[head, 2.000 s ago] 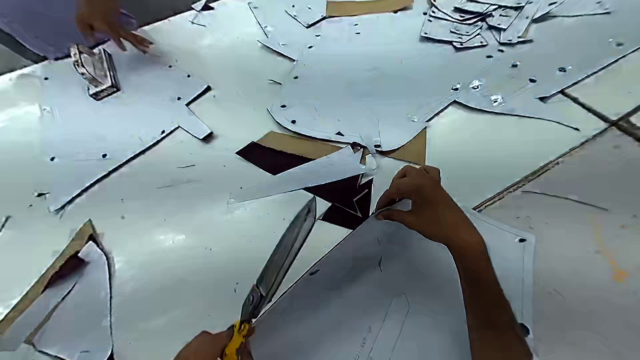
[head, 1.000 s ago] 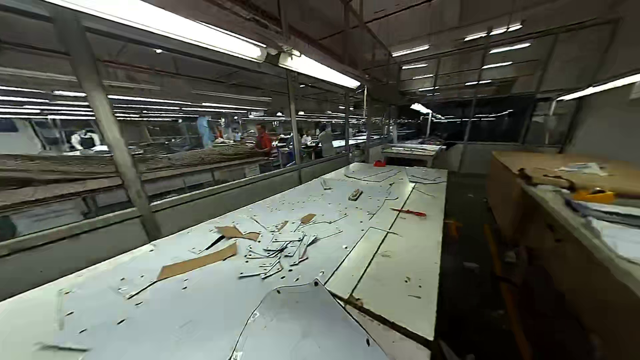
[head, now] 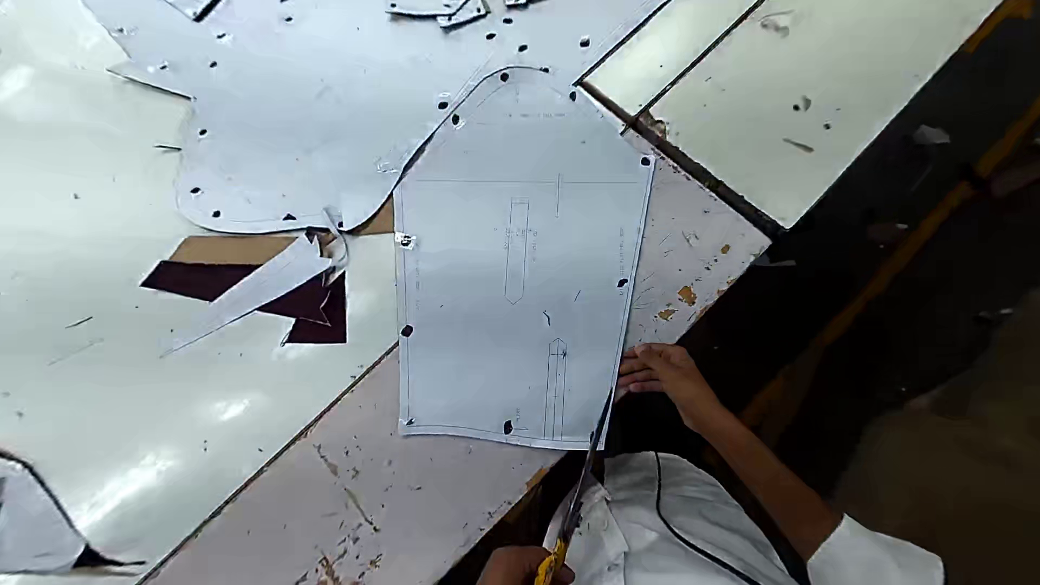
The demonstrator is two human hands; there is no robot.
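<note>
A white paper pattern piece [head: 471, 325] with drawn lines and dark spots lies at the table's near edge, its lower right corner past the edge. Along its right side, my right hand [head: 658, 378] touches the border with fingers extended; whether it pinches the paper is unclear. Long shears [head: 589, 471] with yellow handles are held in my left hand [head: 524, 566] at the bottom. Their blades point up at the pattern's lower right edge. Left of the pattern lie a white paper sliver [head: 264, 288], dark maroon fabric scraps [head: 317, 313] and a brown paper scrap [head: 231, 249].
A larger white pattern sheet [head: 301, 130] covers the table's upper middle, with small cut pieces [head: 447, 10] above it. Another cut piece [head: 32, 520] lies at the lower left. The worn table edge [head: 731, 272] runs diagonally, with dark floor [head: 910, 325] beyond at right.
The pattern piece stands more upright in view, and the shears are at its lower right edge; two seconds ago they were along its left edge. The view has swung away and back down.
</note>
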